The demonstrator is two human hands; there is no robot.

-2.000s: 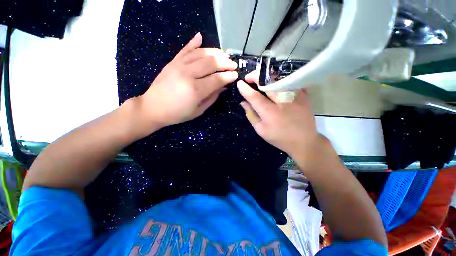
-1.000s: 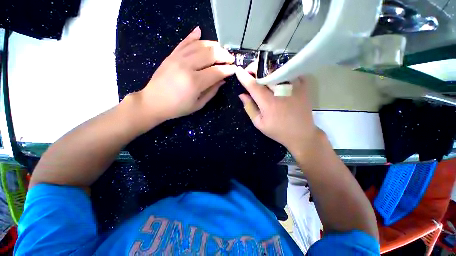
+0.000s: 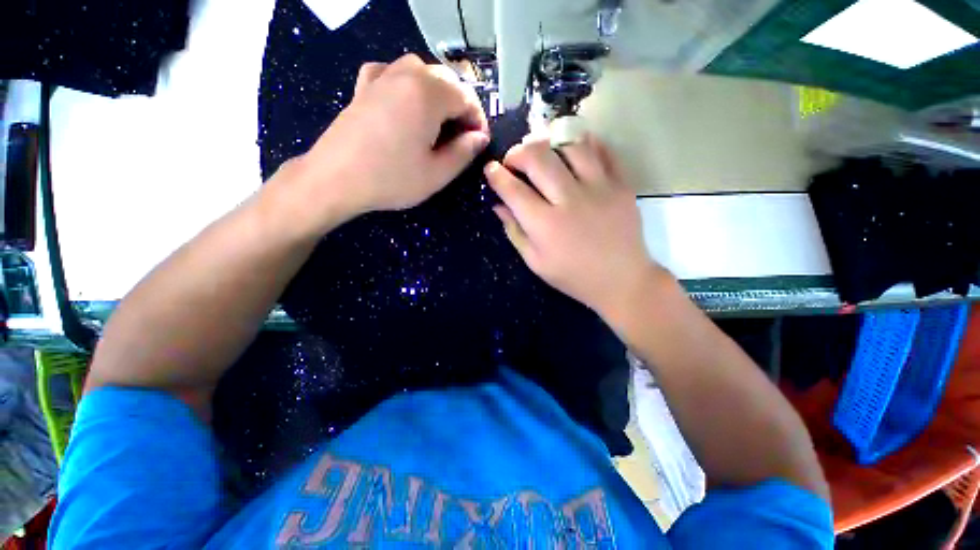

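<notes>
A large black glittery garment panel (image 3: 419,279) runs from the tabletop down over my lap, with a V notch at its top. My left hand (image 3: 414,134) is curled on the panel, its fingertips pinching the cloth just left of and below the presser foot (image 3: 495,102). My right hand (image 3: 570,210) lies just right of it, its fingertips on the cloth edge near the foot. The exact cloth layers between the fingertips are hidden. The sewing machine head (image 3: 656,32) stands above both hands.
Black sparkle pieces lie on the table at upper left (image 3: 97,43) and far right (image 3: 897,226). A yellow-green object (image 3: 817,100) is on the machine bed (image 3: 709,140). A blue basket (image 3: 903,371) and an orange-red stool (image 3: 913,489) are below the green table edge (image 3: 741,295).
The view has shifted, showing more of the machine bed and the notch. My left hand has turned and curled its fingers more. My right hand has drawn slightly back from the foot.
</notes>
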